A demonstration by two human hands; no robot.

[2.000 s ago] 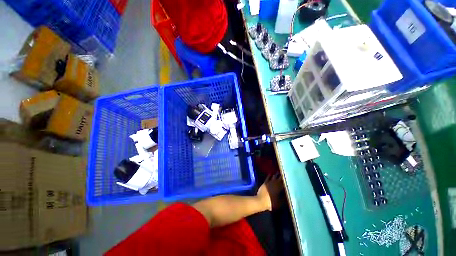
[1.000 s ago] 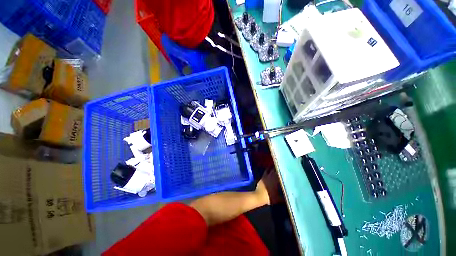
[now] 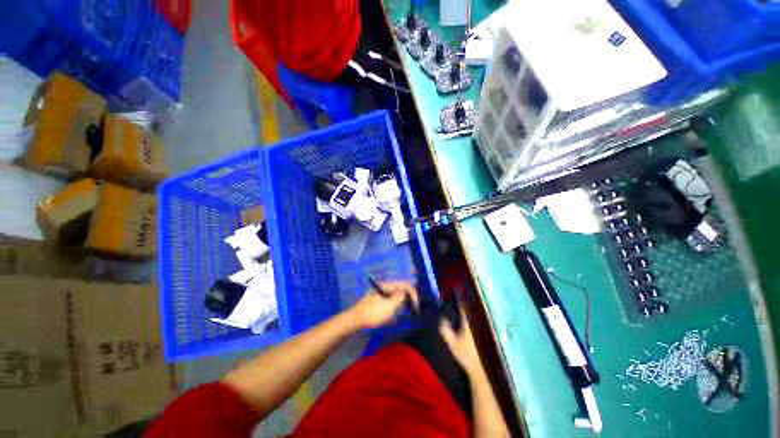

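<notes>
Two blue plastic crates stand side by side. The right crate (image 3: 295,329) holds white-and-black security cameras (image 3: 346,198) jumbled at its far side. The left crate (image 3: 167,282) holds more white and black camera units (image 3: 248,299). My left hand (image 3: 385,306) is over the near right part of the right crate, with its fingers closed on a small thin dark part (image 3: 378,287). My right hand (image 3: 457,338) is low beside the bench edge, by my dark-clothed lap. Its fingers are partly visible, and whether it holds anything cannot be told.
The green bench (image 3: 479,295) on the right bears a white parts cabinet (image 3: 573,56), a perforated tray (image 3: 676,257), a black and white tool-like bar (image 3: 552,321) and scattered small pieces. Cartons (image 3: 128,222) stand at left. A person in red (image 3: 316,34) is beyond the crates.
My left arm has drawn back from the bench edge; its hand now shows over the right crate with the dark part. My right hand has come into view. The view has shifted slightly.
</notes>
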